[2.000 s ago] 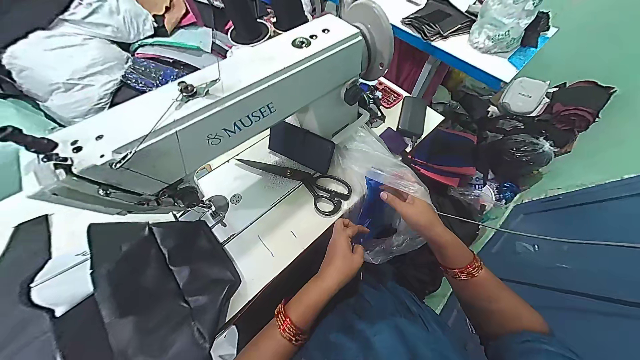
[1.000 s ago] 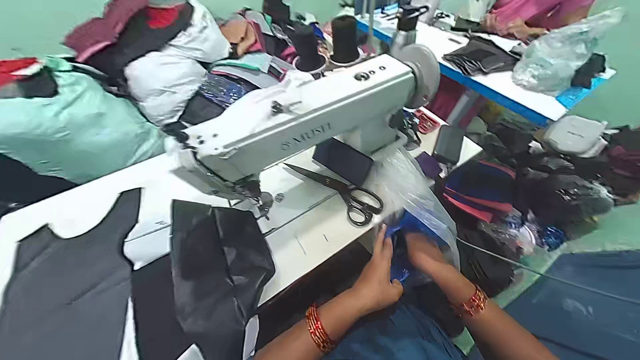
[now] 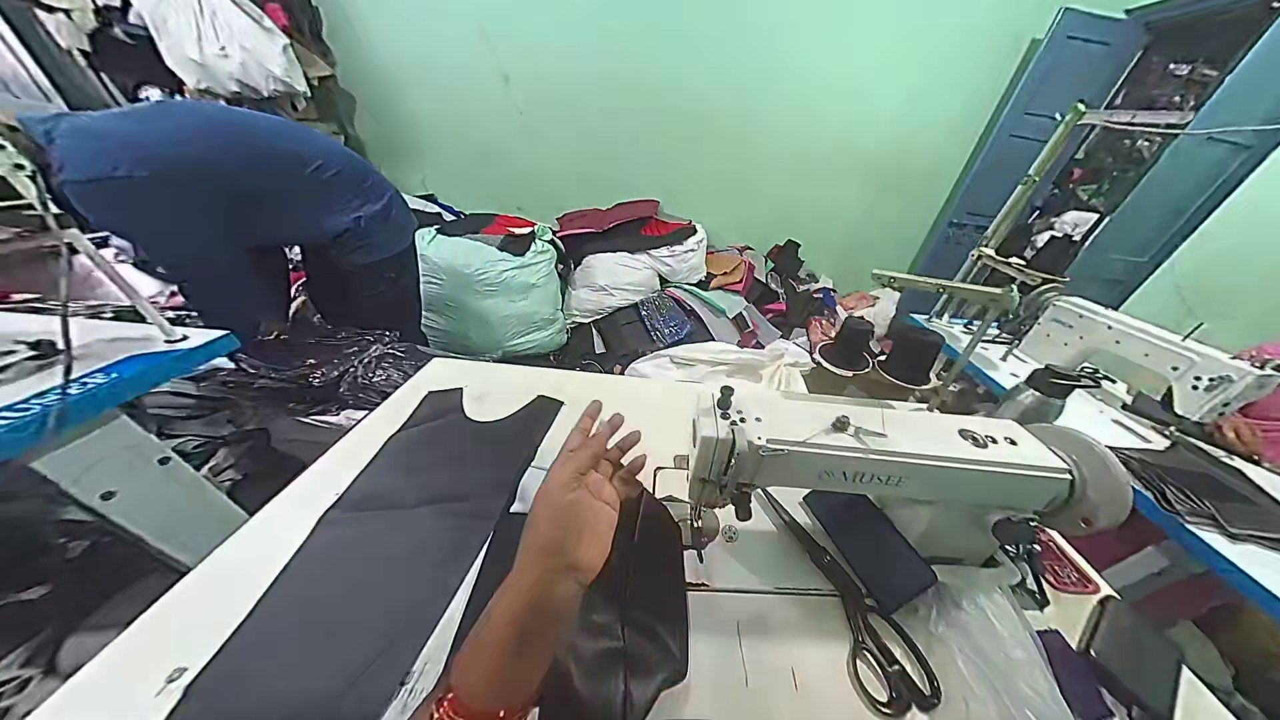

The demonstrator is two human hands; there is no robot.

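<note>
My left hand (image 3: 580, 500) is raised, fingers spread and holding nothing, above the dark cloth pieces and left of the sewing machine's needle area. Under and beside my forearm is a shiny black piece of material (image 3: 640, 610). A long dark cut cloth panel (image 3: 370, 550) lies flat to the left. The white sewing machine (image 3: 880, 470) stands on the right half of the table. Black-handled scissors (image 3: 865, 620) lie beside it, partly against a dark folded piece (image 3: 870, 545). A clear plastic bag (image 3: 985, 640) sits at the lower right. My right hand is out of view.
Stuffed bags (image 3: 490, 290) and cloth scraps are heaped behind the white table (image 3: 150, 660). A person in blue (image 3: 230, 190) bends over at the left. Black thread cones (image 3: 852, 345) stand behind the machine. Another sewing machine (image 3: 1140, 350) is at the right, near a co-worker's hand.
Both hands were at the plastic bag with something blue; now my left hand is raised open over the cloth, left of the machine, and my right hand has left the view. The view has swung left and up.
</note>
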